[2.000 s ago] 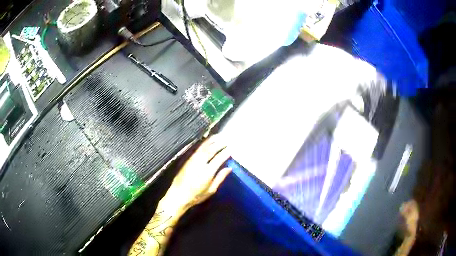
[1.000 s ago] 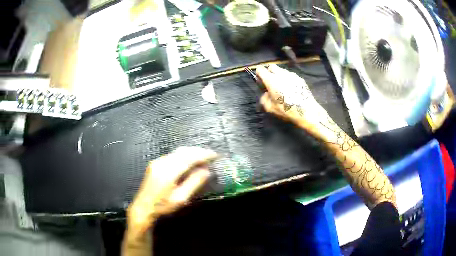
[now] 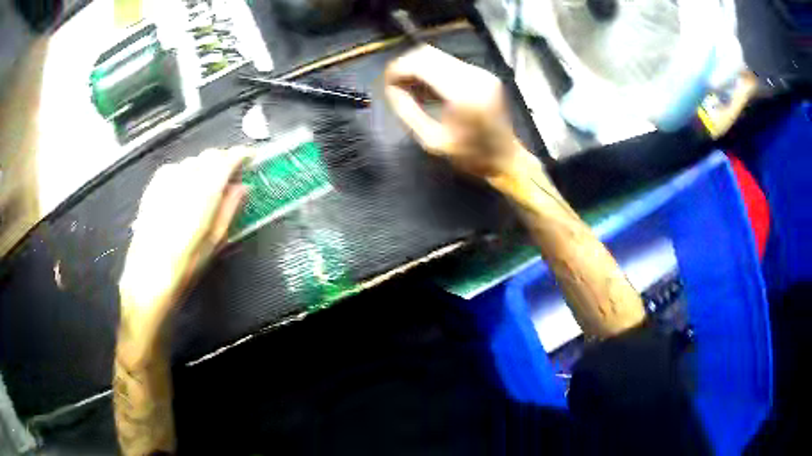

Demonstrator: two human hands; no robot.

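Note:
A green PCB panel (image 3: 289,178) with pale long edges is over the middle of the black ribbed mat. My left hand (image 3: 182,209) holds its left end, with the fingers at that edge. A slim tool (image 3: 343,93) with a thin silver tip and dark body is behind the panel, its tip pointing left. My right hand (image 3: 458,111) is curled just right of the tool's dark end. It is blurred, and I cannot tell whether it grips the tool.
A solder reel (image 3: 138,85) and a reference board strip (image 3: 212,40) stand behind the mat (image 3: 392,191). A fan (image 3: 623,62) is at back right. A blue bin (image 3: 726,232) holding boards is at right, under my right forearm. Green tape (image 3: 329,289) lies at the mat's front edge.
The view has swung from the bin to the mat, then shifted right. The green panel is now in my left hand, which was empty over the mat. More of the slim tool shows beside my right hand.

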